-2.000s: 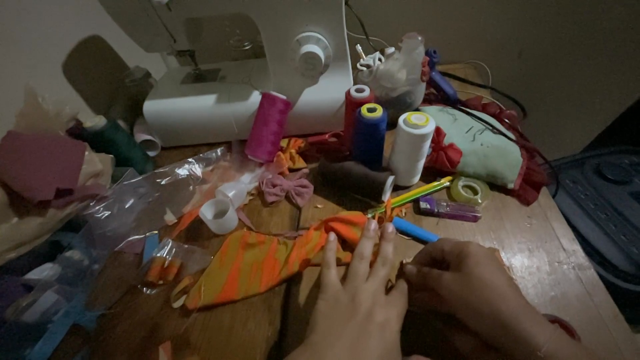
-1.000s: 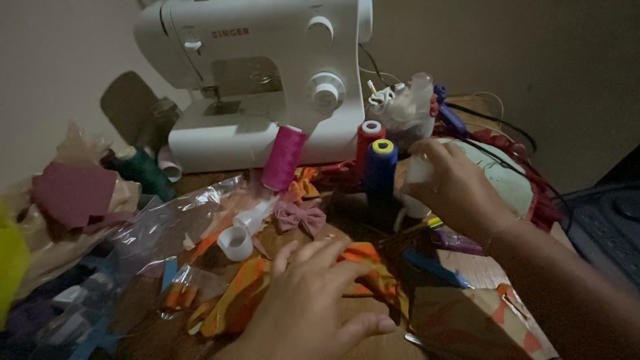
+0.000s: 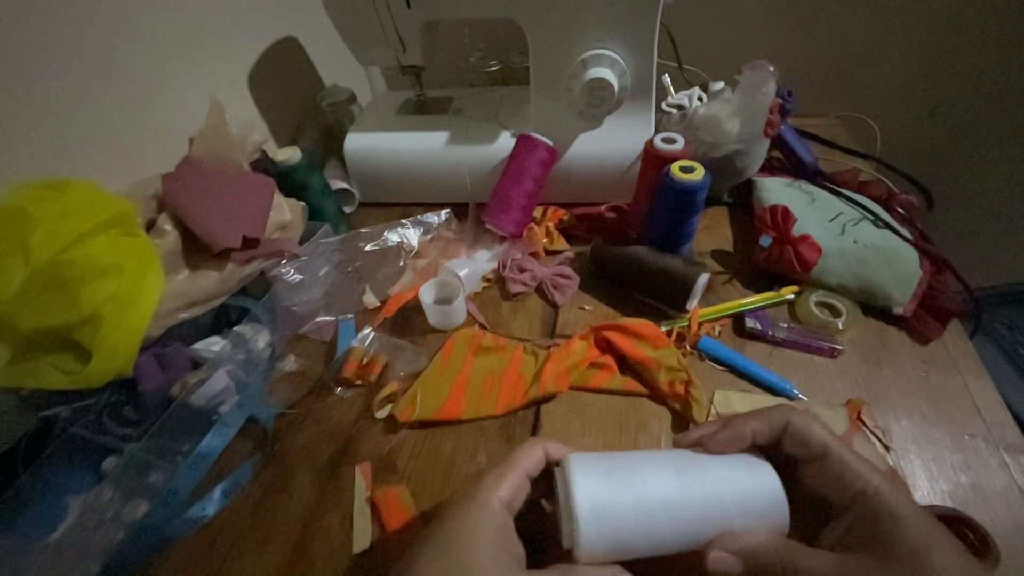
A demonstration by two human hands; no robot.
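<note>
A large spool of white thread (image 3: pixel 676 504) lies sideways between both hands, low in the head view. My left hand (image 3: pixel 488 512) holds its base end, and my right hand (image 3: pixel 832 496) is wrapped round the other end. Just beyond them an orange and olive patterned fabric piece (image 3: pixel 496 376) lies gathered on the wooden table. A blue pen (image 3: pixel 752 368) points toward my right hand, beside a folded paper piece (image 3: pixel 800 408) with an orange scrap on it. Small orange and cream scraps (image 3: pixel 392 506) lie left of my left hand.
A white sewing machine (image 3: pixel 448 160) stands at the back, with magenta (image 3: pixel 520 184), red (image 3: pixel 652 180) and blue (image 3: pixel 678 208) thread spools before it. Left are plastic bags, a yellow bundle (image 3: pixel 76 284) and cloth. Right are a pincushion-like green cushion (image 3: pixel 840 240), clear tape (image 3: pixel 826 310) and a purple lighter (image 3: pixel 792 334).
The white spool stood beside the blue one; my right hand reached it and it is now low in front, in both hands. My left hand has come off the patterned fabric.
</note>
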